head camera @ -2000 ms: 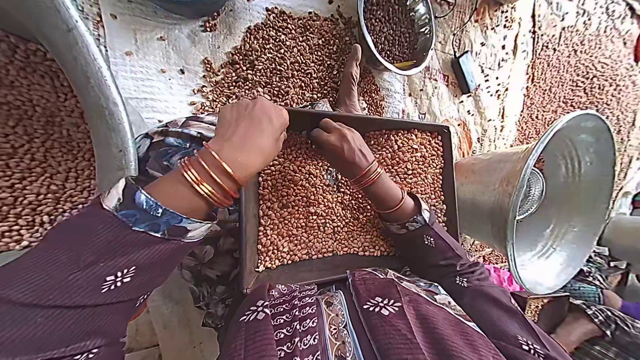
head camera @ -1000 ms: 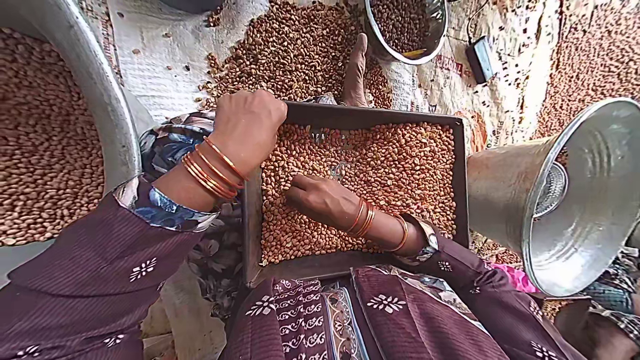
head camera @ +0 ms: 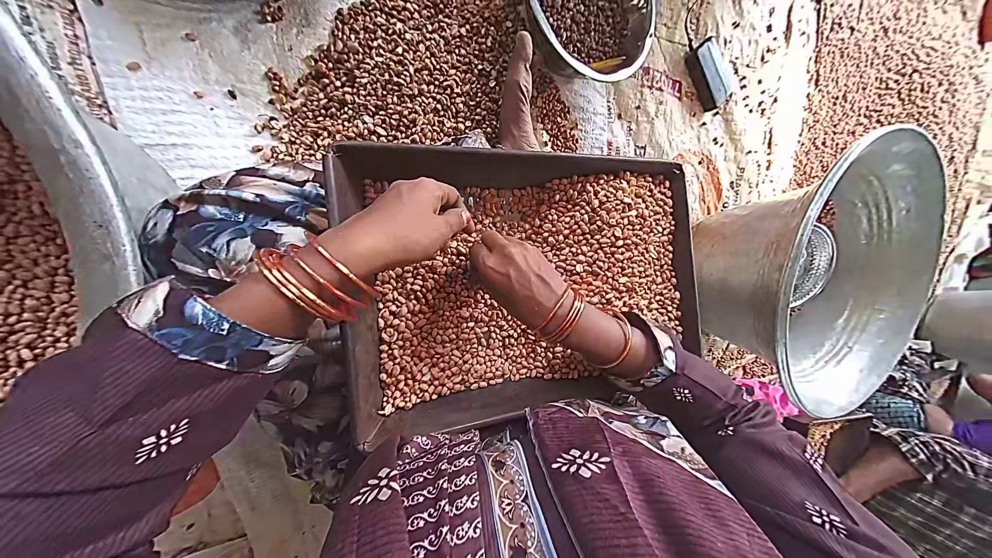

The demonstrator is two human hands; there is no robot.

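Observation:
A dark rectangular metal tray (head camera: 511,159) rests on my lap, holding a layer of reddish-brown nuts or seeds (head camera: 465,333). My left hand (head camera: 418,221) is over the upper left part of the tray, thumb and fingers drawn together. Just right of it and slightly lower, my right hand (head camera: 515,275) is low over the nuts with its fingers curled down. The fingertips of both hands are close together. Whether either hand pinches a nut cannot be seen. Orange and gold bangles circle both wrists.
Loose nuts (head camera: 403,70) lie on woven sacking beyond the tray, beside my bare foot (head camera: 518,101). A metal bowl (head camera: 651,39) holds darker pieces. A large metal vessel (head camera: 752,263) lies tipped at right; a wide basin (head camera: 85,178) is at left. Another person's arm (head camera: 883,469) shows lower right.
My left hand has left the tray's upper left rim and come in over the nuts. My right hand, near the far rim two seconds ago, is now over the middle of the tray.

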